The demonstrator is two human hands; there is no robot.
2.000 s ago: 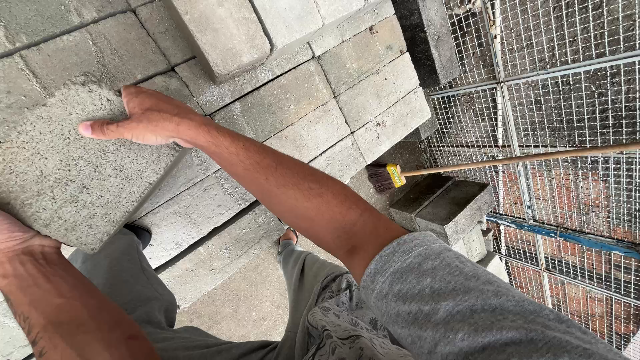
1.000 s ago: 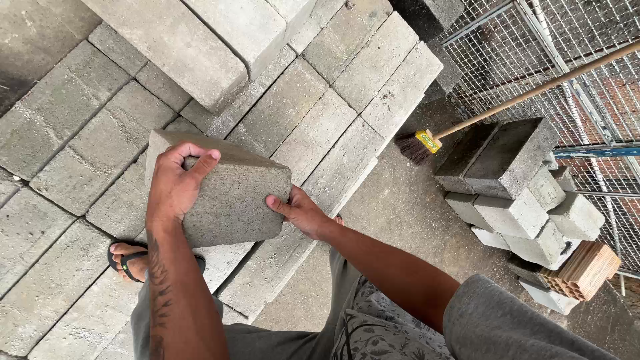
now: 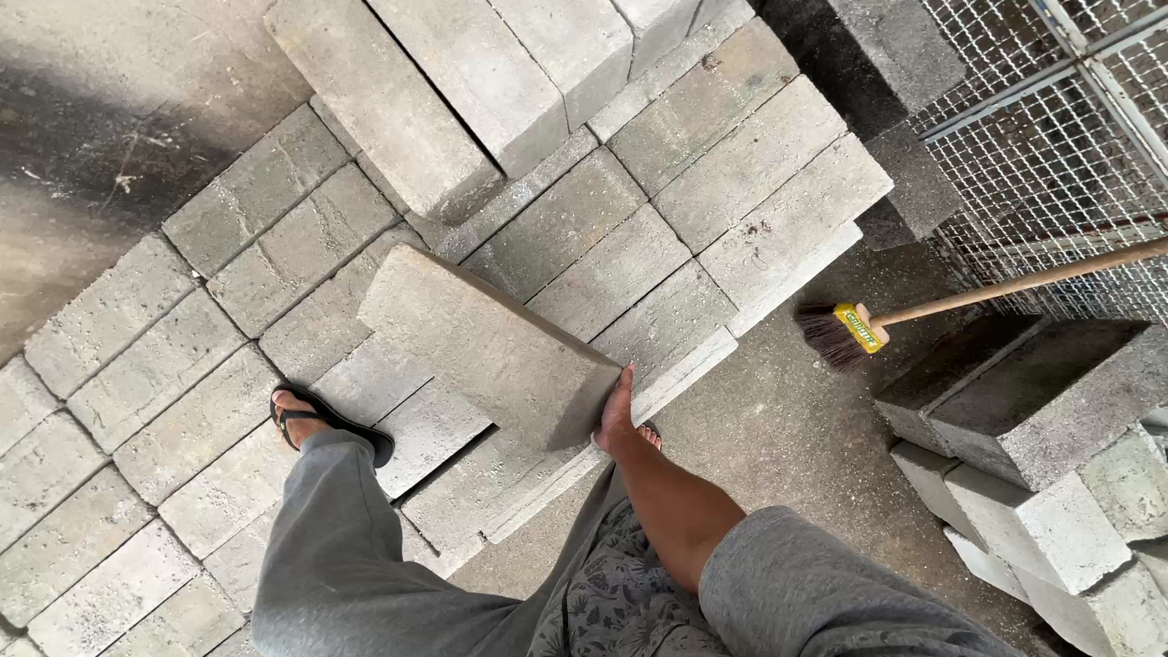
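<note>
A grey concrete block (image 3: 484, 347) lies tilted across the layer of laid blocks (image 3: 319, 228), in front of my body. My right hand (image 3: 620, 411) is against its lower right end, the fingers along that end face; whether it bears any weight cannot be told. My left hand is out of view. My foot in a black flip-flop (image 3: 333, 424) stands on the laid blocks just left of the block.
More blocks (image 3: 383, 100) are stacked on the layer at the top. At the right, a broom with yellow label (image 3: 858, 333) leans by a wire mesh panel (image 3: 1031, 164), above a pile of blocks (image 3: 1031, 511). A stained wall (image 3: 119, 119) borders the upper left.
Both hands were on the block one second ago; now only my right hand is at it, and the left has gone from view. The block has turned so its long face shows.
</note>
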